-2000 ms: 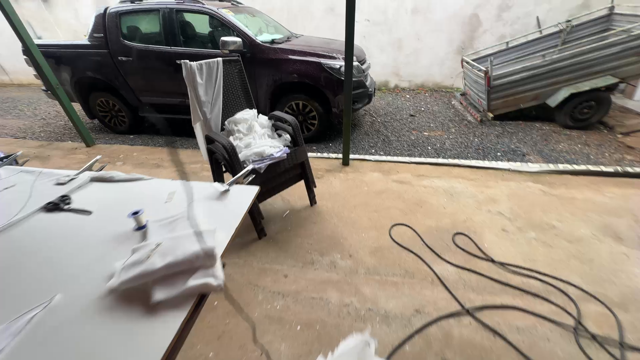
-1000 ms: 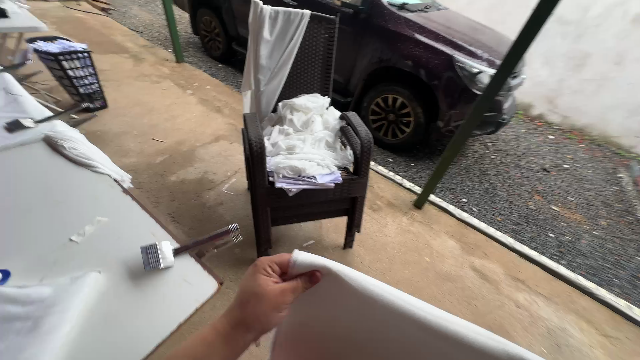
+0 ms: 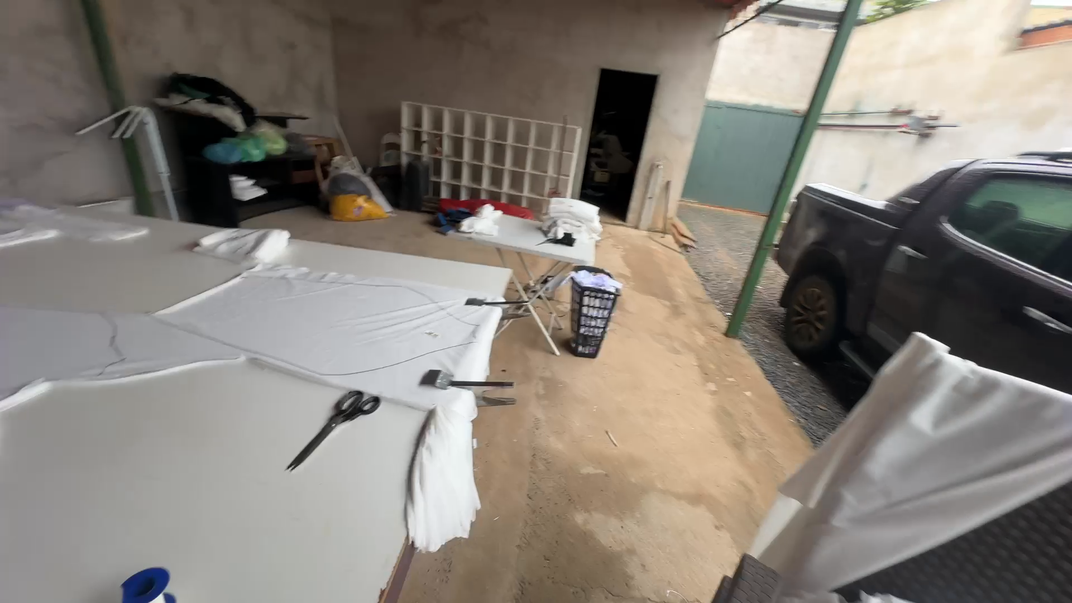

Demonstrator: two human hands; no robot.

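Note:
Neither my left hand nor my right hand shows in the view now. White fabric (image 3: pixel 335 318) lies spread over the large white table (image 3: pixel 251 477), held at the table's right end by a clamp (image 3: pixel 469 382) and another clamp (image 3: pixel 494 303). Black-handled scissors (image 3: pixel 339 423) rest on the bare tabletop in front of it. A gathered white cloth (image 3: pixel 444 477) hangs over the table edge. At the bottom left stands a blue spool (image 3: pixel 146 584), partly cut off. White cloth (image 3: pixel 930 452) drapes over the dark wicker chair (image 3: pixel 988 544) at lower right.
Beyond the large table are a small folding table (image 3: pixel 519 241) with stacked white cloths (image 3: pixel 571 219) and a black laundry basket (image 3: pixel 593 314) full of fabric. A green post (image 3: pixel 791 176) stands before the dark pickup truck (image 3: pixel 938 251). White cubby shelving (image 3: pixel 490 155) lines the back wall.
The view has swung far left, toward the back wall. The hand that gripped a white cloth one second ago is out of view.

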